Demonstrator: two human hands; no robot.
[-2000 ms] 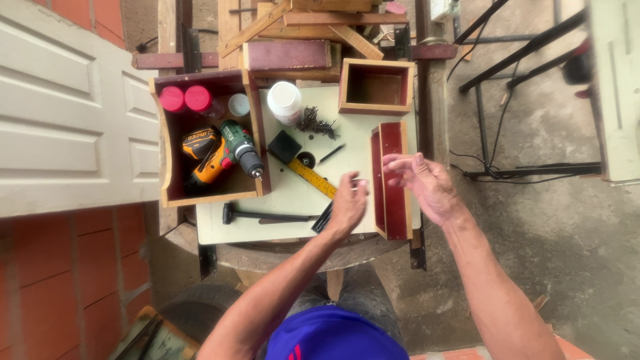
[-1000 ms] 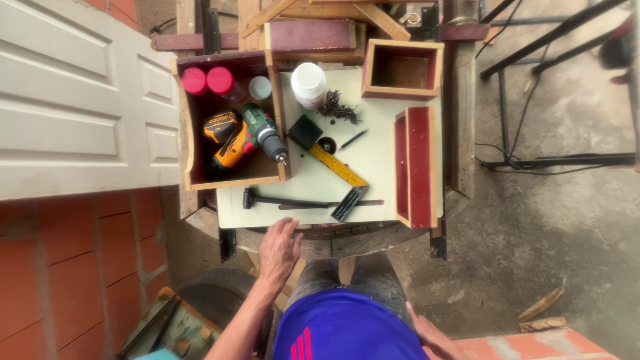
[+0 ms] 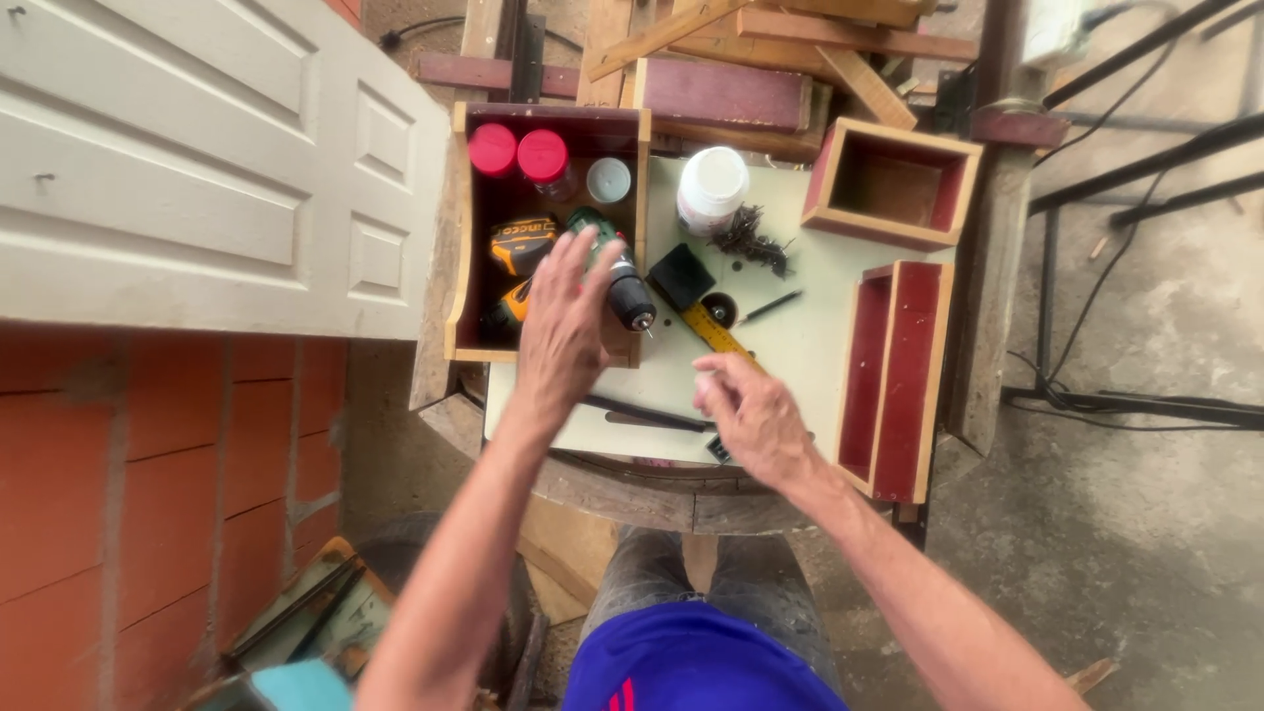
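Note:
My left hand [image 3: 568, 321] is over the wooden box [image 3: 457, 232] at the left, its spread fingers across the green cordless drill [image 3: 624, 281]; whether they touch it I cannot tell. An orange and black power tool [image 3: 523, 247] and red-lidded jars [image 3: 543, 156] lie in that box. My right hand [image 3: 746, 405], fingers bent, is by the yellow blade of a try square [image 3: 716, 331]; I see nothing held in it. A hammer [image 3: 647, 413] lies partly hidden near the front edge. Beyond are a pencil [image 3: 770, 307], a white bottle [image 3: 713, 188] and a heap of dark screws or nails [image 3: 752, 240].
At the right of the white board [image 3: 790, 341] stand a small open wooden box [image 3: 894, 183] and a narrow red box [image 3: 904, 380]. Wood offcuts [image 3: 849, 39] are piled behind. A white panelled door [image 3: 197, 168] and a brick wall [image 3: 158, 494] border the left side.
My left hand has moved forward from the table's front edge to the drill in the box. My right hand, low beside my body a second ago, is now over the board.

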